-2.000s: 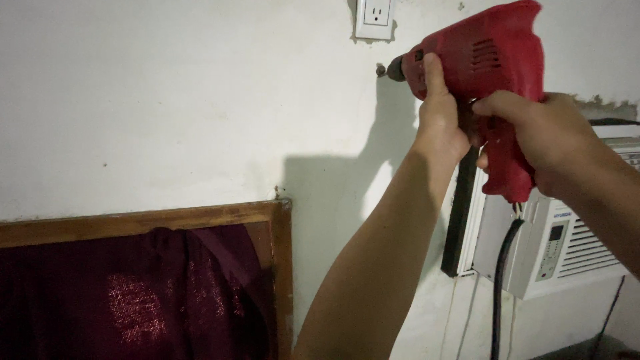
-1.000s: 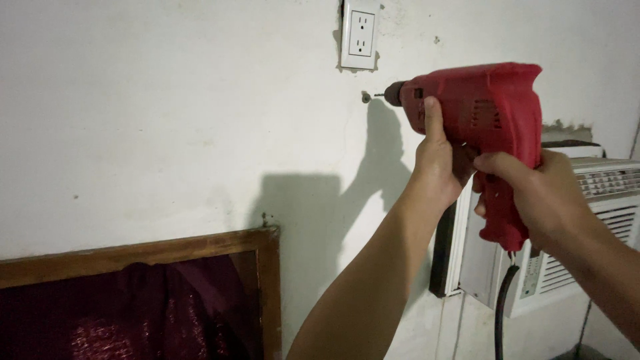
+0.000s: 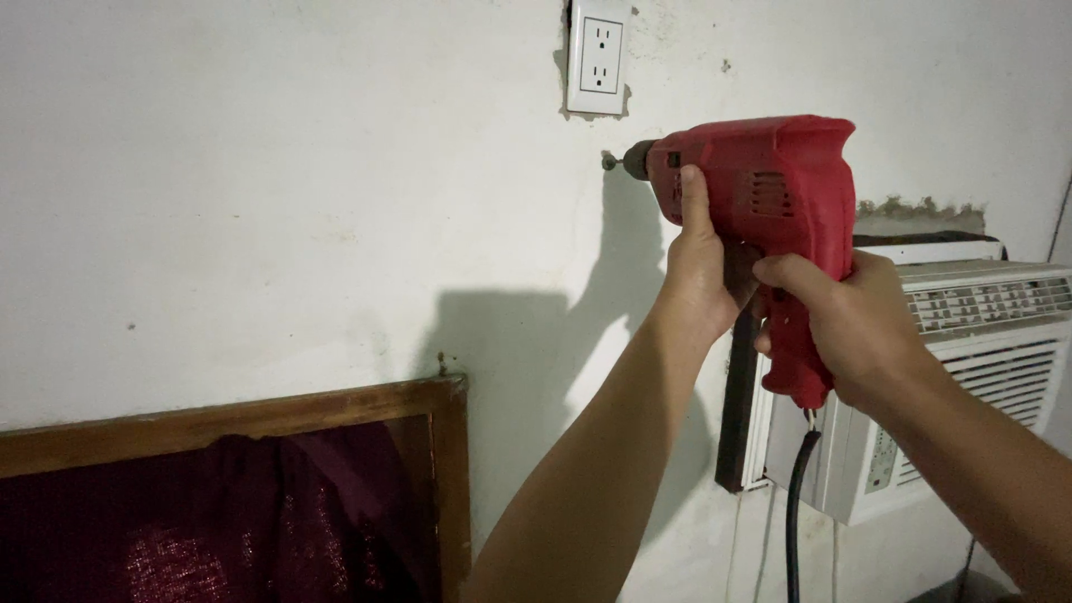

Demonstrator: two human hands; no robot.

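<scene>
A red corded power drill (image 3: 745,180) is held roughly level, its black chuck (image 3: 639,160) pointing left at the white wall. The thin bit reaches a small dark hole (image 3: 609,162) below the wall outlet; how deep its tip sits cannot be told. My left hand (image 3: 699,260) supports the drill body from below, thumb up along its near side. Around the pistol grip is my right hand (image 3: 854,318), its thumb across the back near the trigger area; the trigger itself is hidden. A black cord (image 3: 797,511) hangs from the base of the grip.
A white double outlet (image 3: 598,59) is on the wall just above the bit. To the right, behind my right arm, a white window air conditioner (image 3: 988,352) juts out. At lower left stands a wooden frame (image 3: 452,486) with dark maroon cloth (image 3: 276,519) inside it.
The view has shifted, with the outlet now showing more fully. Both hands keep their hold on the drill, and the bit, showing a gap at the chuck, stays at the same hole.
</scene>
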